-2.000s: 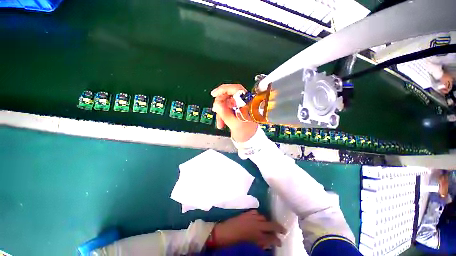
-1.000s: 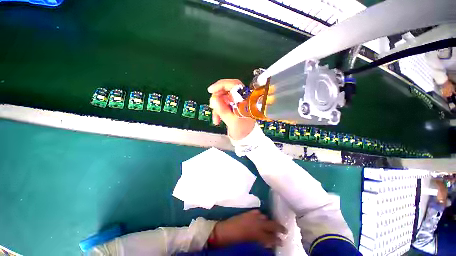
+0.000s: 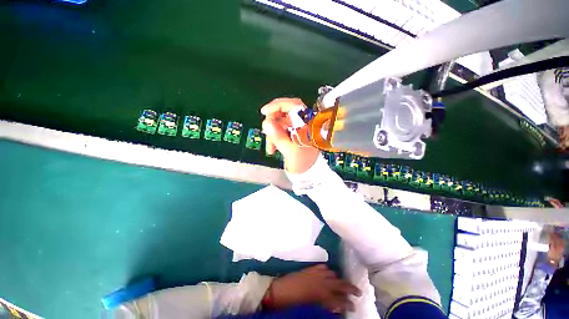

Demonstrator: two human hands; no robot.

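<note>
My right hand (image 3: 286,134) is curled against an amber piece (image 3: 325,129) at the left end of a silver cylinder (image 3: 399,121). A small white part shows at its fingers; the cylinder hides part of the grip. Small green circuit boards (image 3: 191,126) lie in a single row on the dark green belt (image 3: 156,68), running both sides of the hand. My left hand (image 3: 312,288) rests low on the bench, blurred, fingers loosely apart, with nothing visible in it. A crumpled white sheet (image 3: 272,225) lies just above it.
A thick white arm (image 3: 449,43) and black hose (image 3: 505,78) cross at upper right. A pale rail (image 3: 125,147) divides belt from bench. White blocks (image 3: 490,268) stand in rows at right. A blue object (image 3: 129,293) lies lower left. Parts of other people show at the right edge.
The row of boards has shifted right along the belt towards my right hand. Both hands stay almost in place.
</note>
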